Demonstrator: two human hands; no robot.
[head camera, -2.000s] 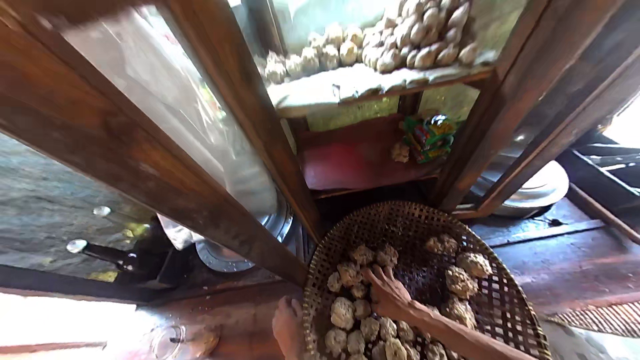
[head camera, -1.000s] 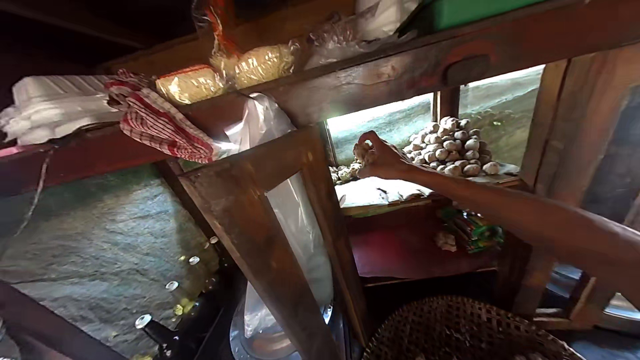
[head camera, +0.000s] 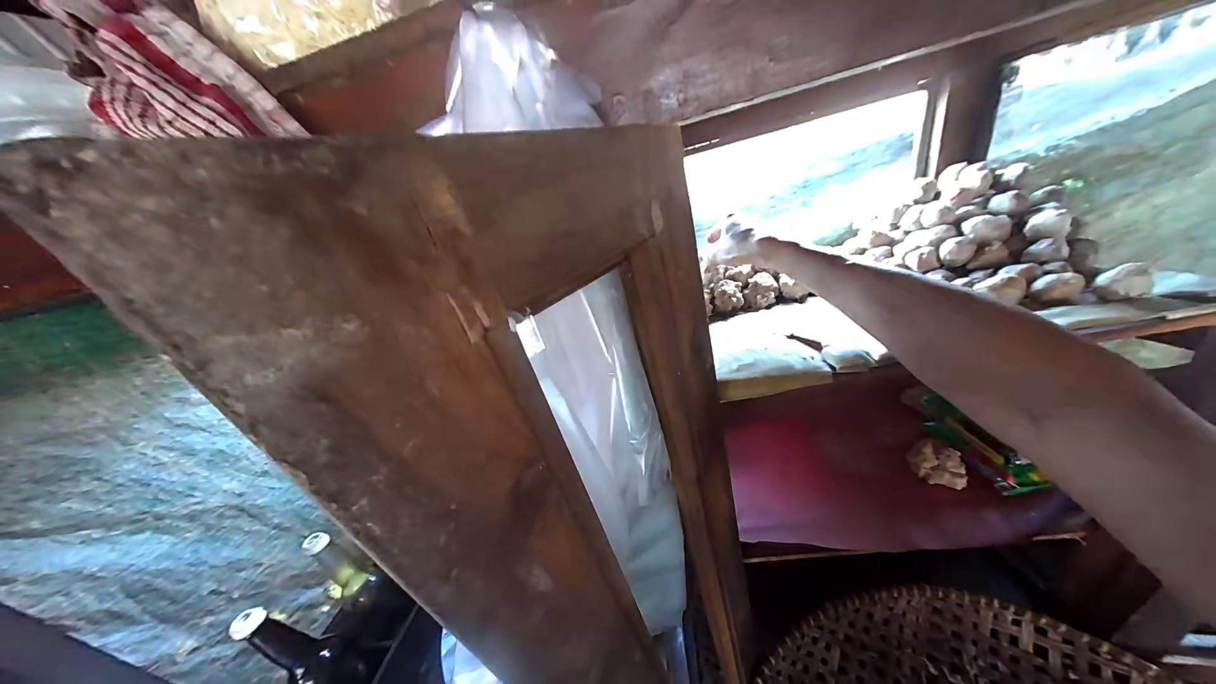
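My right hand reaches over the upper shelf at its left end, just above a small group of rough brown balls. Whether it holds one of them is not clear in the glare. To its right, a heap of pale, rounded balls lies on the same shelf. Below, a woven bamboo basket shows only its upper part, at the bottom edge. My left hand is out of the view.
A wooden door frame stands close on the left, with a plastic bag behind it. The red lower shelf holds a lumpy piece and green packets. Bottles stand at lower left; a striped cloth hangs above.
Two seconds ago both hands were at the basket of rough balls; the right hand is now up at the shelf. The view has swung upward and left, and the left hand has left it.
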